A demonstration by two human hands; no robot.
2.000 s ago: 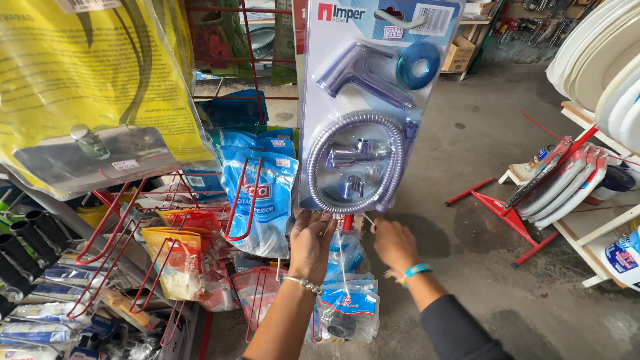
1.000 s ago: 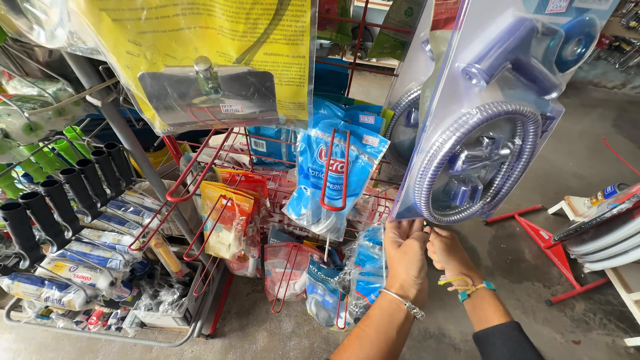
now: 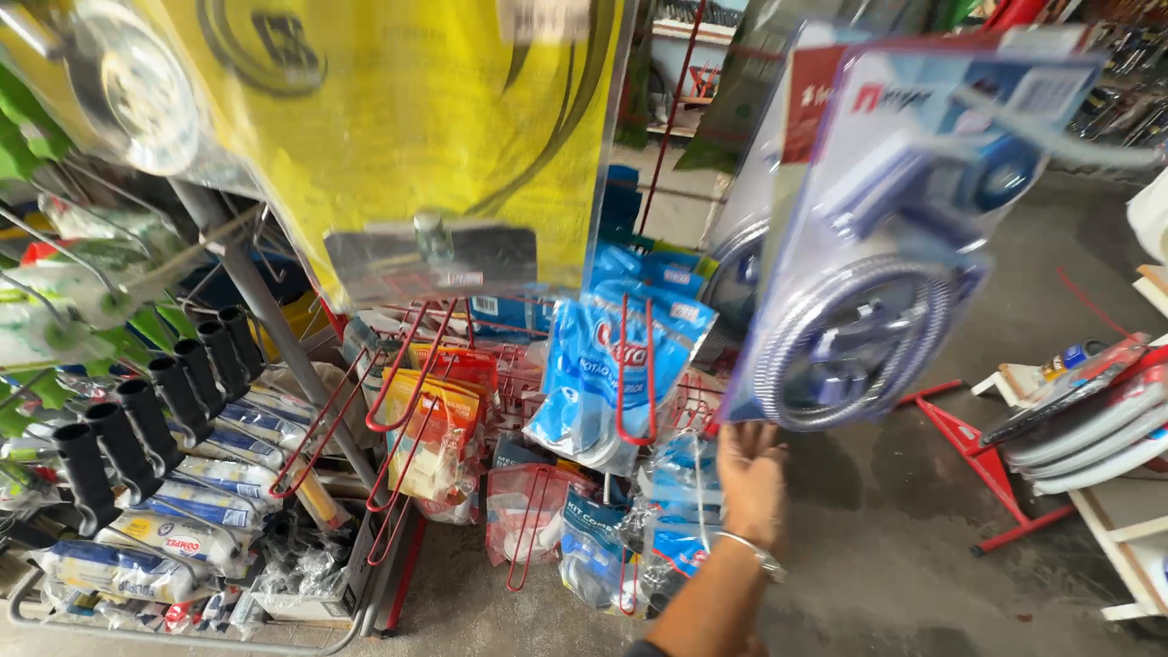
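My left hand (image 3: 754,484), with a silver bracelet at its wrist, reaches up to the bottom edge of a blister pack (image 3: 858,246) that holds a hand spray and a coiled metal hose. Its fingers are partly hidden at the pack's lower corner, so whether they grip it cannot be told. The pack hangs tilted at the right of the rack. Close to the hand, blue bagged goods (image 3: 680,511) hang low on the rack. A blue bag (image 3: 620,365) hangs on a red wire hook (image 3: 636,424) to the left. My right hand is not in view.
A large yellow-backed package (image 3: 420,137) hangs close at the upper left. Several red wire hooks (image 3: 411,415) stick out below it. Packaged paint rollers (image 3: 155,538) fill a metal rack at the left. A red metal stand (image 3: 976,465) and white shelves stand on the floor at the right.
My right hand, beside the left at the pack's lower edge in the earlier frames, has gone out of view. The pack has tilted, and the view has swung left.
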